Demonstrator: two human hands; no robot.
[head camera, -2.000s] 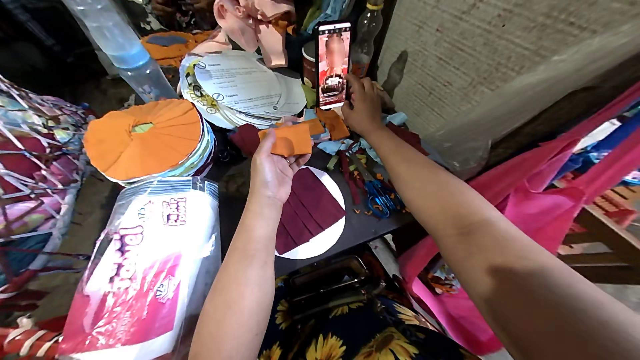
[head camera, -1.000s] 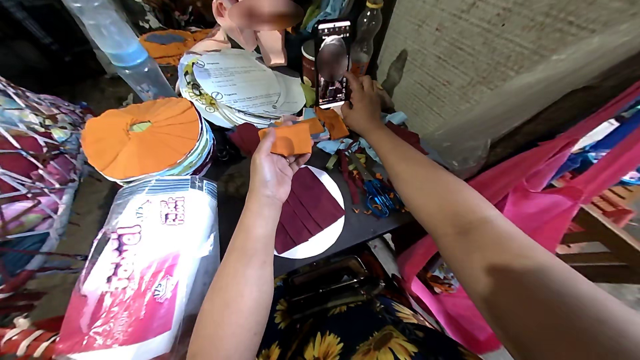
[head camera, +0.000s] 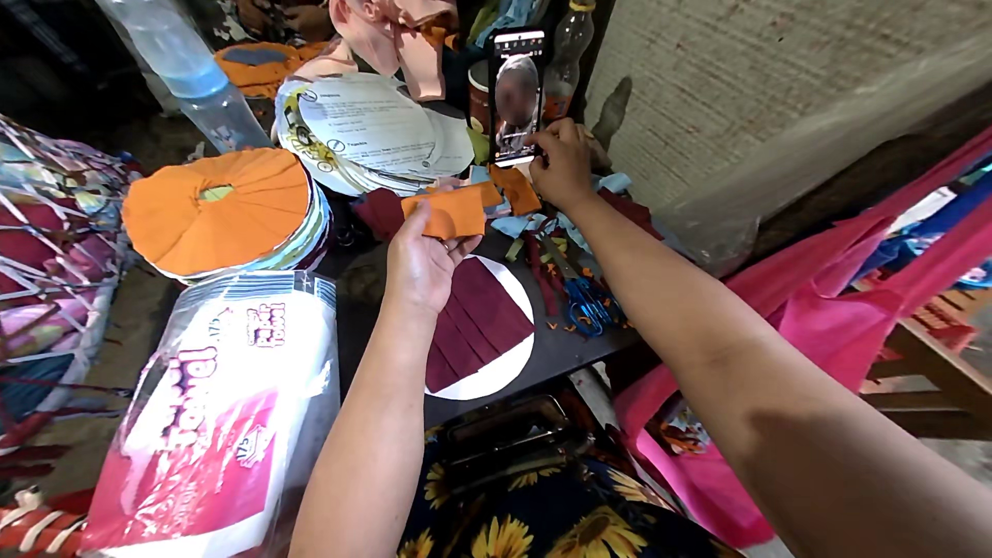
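Note:
My left hand (head camera: 425, 260) holds a piece of orange cloth (head camera: 456, 215) between thumb and fingers, above the dark tabletop. Below it lies a white paper disc (head camera: 521, 291) with pleated maroon cloth (head camera: 482, 325) on it. My right hand (head camera: 564, 161) is at the lower right edge of an upright smartphone (head camera: 515, 101) with a lit screen; a finger touches or nearly touches the screen. Whether this hand grips the phone is not clear. Blue-handled scissors (head camera: 587, 308) lie among cloth scraps (head camera: 546, 252) under my right forearm.
At left stand a stack of round cloth pieces with orange on top (head camera: 256, 232) and a plastic pack of paper towels (head camera: 209, 418). Behind are printed paper discs (head camera: 372, 128), a clear plastic bottle (head camera: 572, 46) and a water bottle (head camera: 213, 101). A rough wall (head camera: 744, 93) rises at right.
The picture on the phone screen has changed. Both hands have stayed in nearly the same place, the left one with the orange cloth.

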